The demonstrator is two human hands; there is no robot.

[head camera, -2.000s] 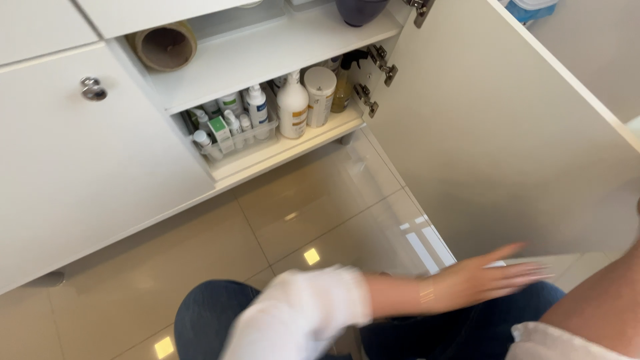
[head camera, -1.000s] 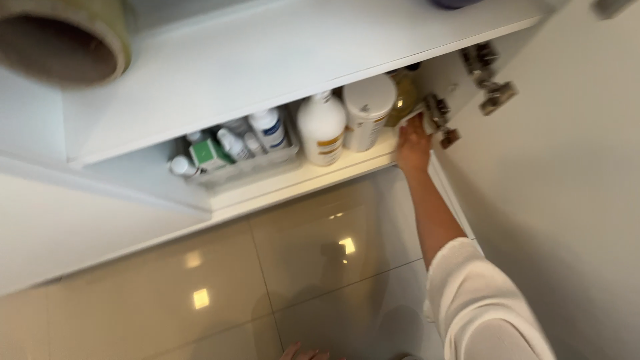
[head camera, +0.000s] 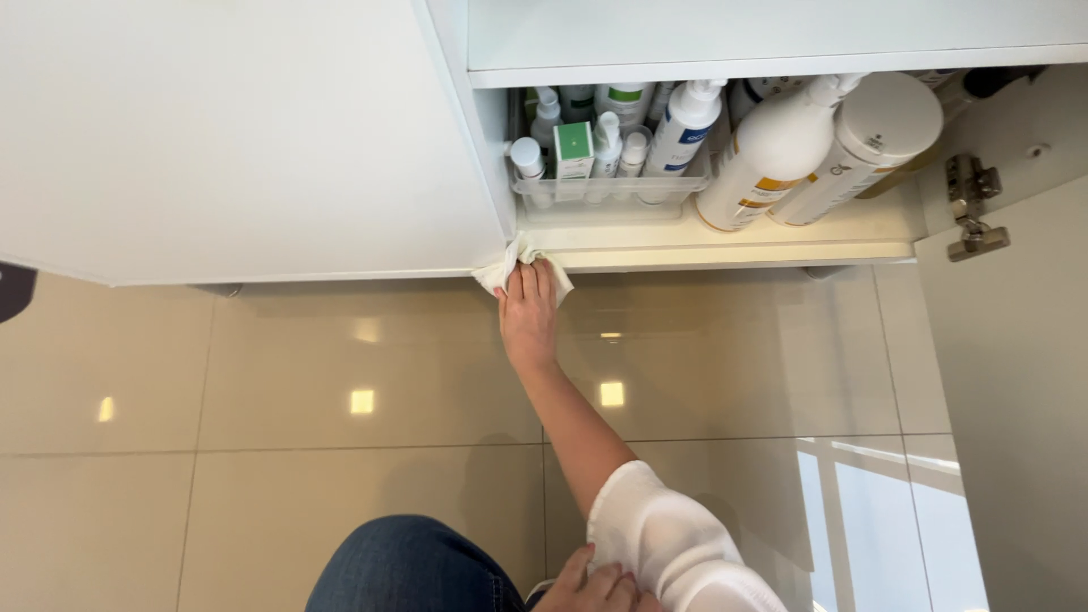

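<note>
My right hand [head camera: 529,314] presses a crumpled white cloth [head camera: 552,274] onto the front edge of the cabinet's bottom shelf [head camera: 731,257], at its left end beside the closed door. My left hand [head camera: 599,588] is at the bottom of the view, near the white right sleeve and my knee; its fingers look bent, and part of it is cut off. Behind the cloth, a clear plastic bin [head camera: 608,200] holds several small bottles and a green-and-white box [head camera: 574,151]. Right of the bin, a white pump bottle [head camera: 769,153] and a white tub [head camera: 858,149] stand on the shelf.
The closed white door [head camera: 280,144] is at the left. The open door [head camera: 1011,382] stands at the right, with a metal hinge [head camera: 973,208] near the shelf. An upper shelf [head camera: 765,38] overhangs the bottles. Glossy floor tiles [head camera: 357,357] lie below.
My right hand, with the cloth, has moved left along the shelf edge from the hinge side to the closed door. My left hand now shows more at the bottom. The view has shifted.
</note>
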